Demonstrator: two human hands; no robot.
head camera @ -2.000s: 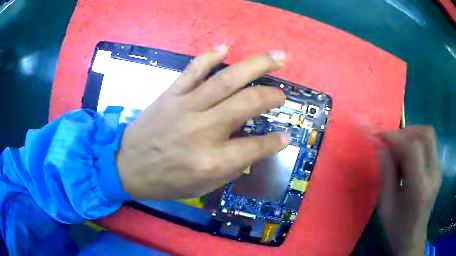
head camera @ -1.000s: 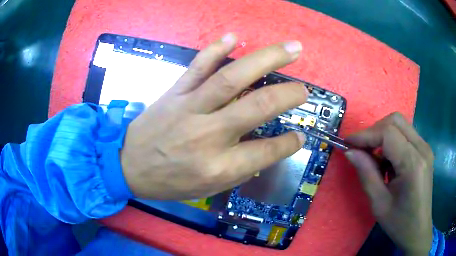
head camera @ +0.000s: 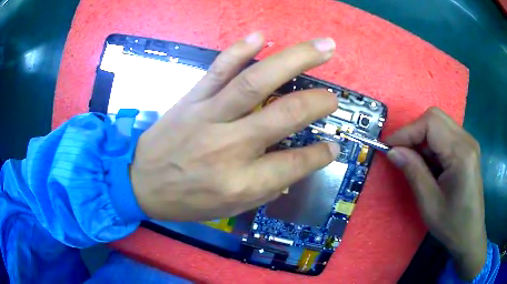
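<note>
The tablet assembly (head camera: pixel 192 56) lies with its insides up, the white battery (head camera: pixel 150 83) at left and the blue main board (head camera: pixel 278 221) at right. My left hand (head camera: pixel 239 133) lies spread over its middle, fingers apart, index fingertip on the board, hiding much of battery and board. My right hand (head camera: pixel 445 172) holds the silver tweezers (head camera: pixel 371 142) between thumb and fingers. Their tips are at the small parts along the board's top edge, left of the camera module (head camera: pixel 364 120). The shield cover (head camera: pixel 306 194) shows below my left fingers.
The red foam pad (head camera: pixel 411 83) lies under the tablet and extends around it. The dark-green bench (head camera: pixel 22 61) shows beyond the pad. My blue sleeve (head camera: pixel 72 177) covers the pad's left part. A reddish edge shows at the far upper right corner.
My right hand has come in from the right with the tweezers, and their tips are now on the board's top area. The tablet has shifted slightly right and up, my left hand with it.
</note>
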